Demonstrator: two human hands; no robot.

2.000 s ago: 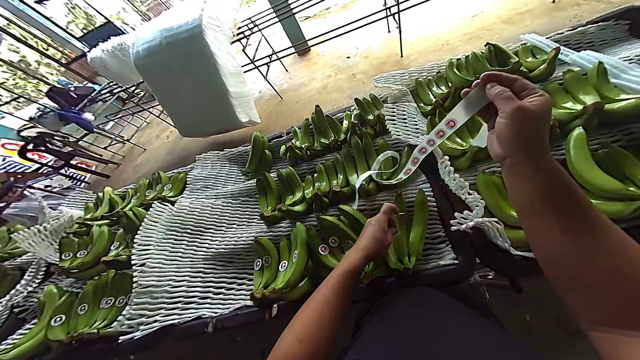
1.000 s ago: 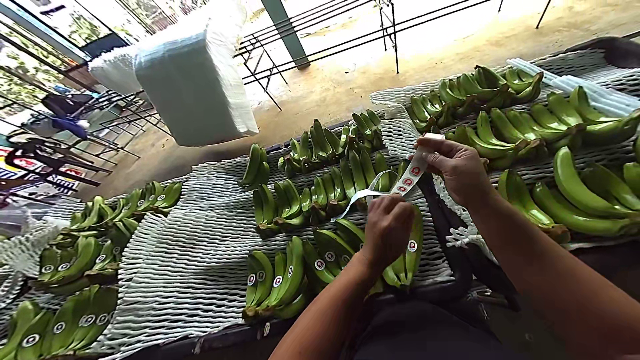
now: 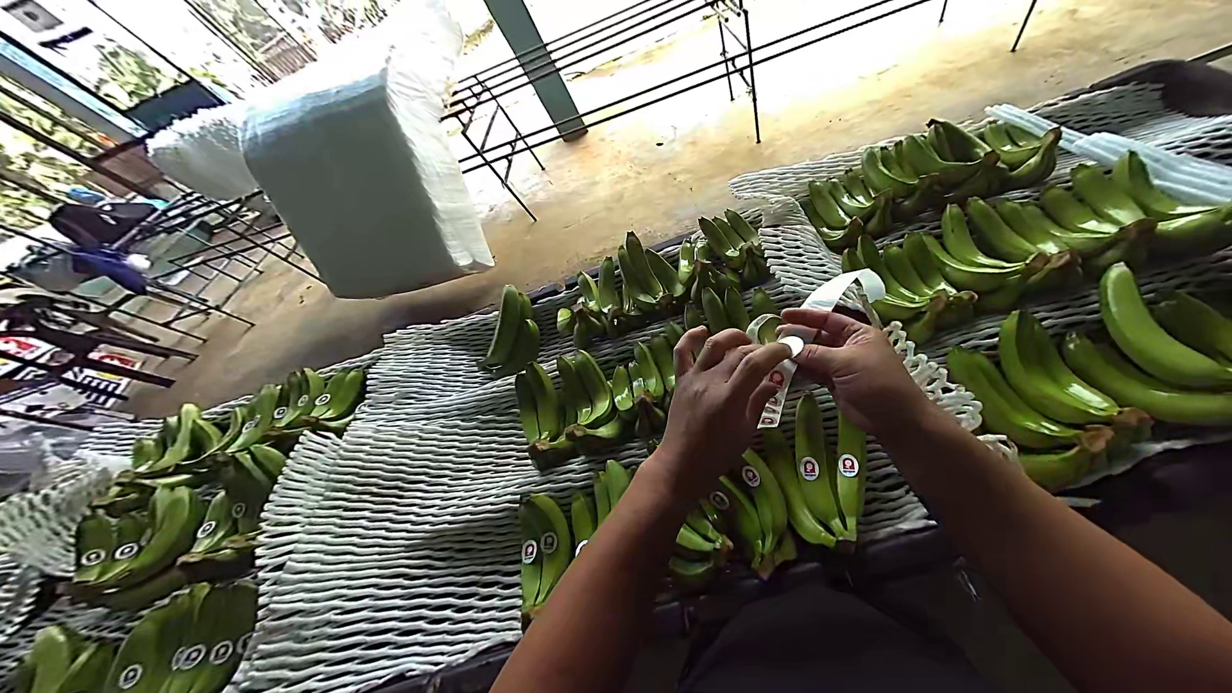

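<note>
My left hand (image 3: 717,409) and my right hand (image 3: 852,371) meet above the green bananas. My right hand holds a white strip of round stickers (image 3: 778,393), part of which curls up behind its fingers. The left fingertips pinch a pale round sticker (image 3: 792,345) at the strip, touching the right fingertips. Just below the hands lies a hand of green bananas (image 3: 816,472) with round red-and-white stickers on its fruit. To the left, partly behind my left forearm, are more stickered bananas (image 3: 547,544). Behind them, the rows (image 3: 577,395) show no stickers that I can see.
White foam netting (image 3: 404,520) lines the trays under the bananas. More green bananas stand at the right (image 3: 1049,385) and left (image 3: 164,539). White plastic tubes (image 3: 1145,164) lie at the upper right. A big white foam stack (image 3: 356,192) and metal racks (image 3: 626,96) stand beyond.
Both hands have come together at the sticker strip, which hung stretched from the raised right hand two seconds ago. The front bananas below the hands now show stickers that the earliest frame does not show there.
</note>
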